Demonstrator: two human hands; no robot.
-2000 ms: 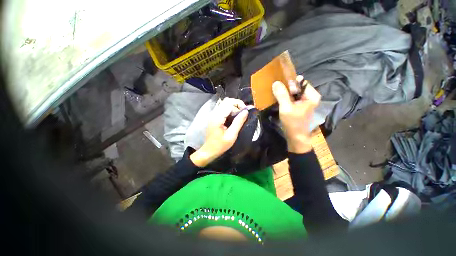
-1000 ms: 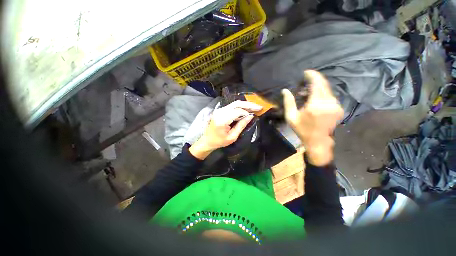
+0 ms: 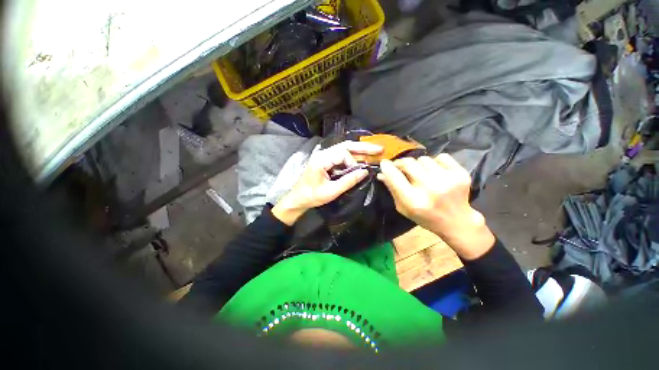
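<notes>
A dark work piece (image 3: 361,217) lies bundled over my lap. An orange patch (image 3: 394,147) lies at its far edge, bent, just beyond my fingers. My left hand (image 3: 323,175) pinches the edge of the dark piece, fingertips beside the patch's near left corner. My right hand (image 3: 426,189) meets it from the right, thumb and fingers closed at the same edge near the patch. What lies between the right fingertips is too small to tell; no tool can be made out.
A whitish worktable (image 3: 144,65) fills the upper left. A yellow crate (image 3: 311,76) with dark shiny items stands beyond my hands. Grey garments (image 3: 477,79) lie heaped at upper right, with more (image 3: 614,224) at far right. A wooden bench (image 3: 426,258) shows by my lap.
The orange patch has gone from upright to lying low and bent over the dark piece. My right hand swung away to the right, then came back beside my left hand, which stayed nearly in place.
</notes>
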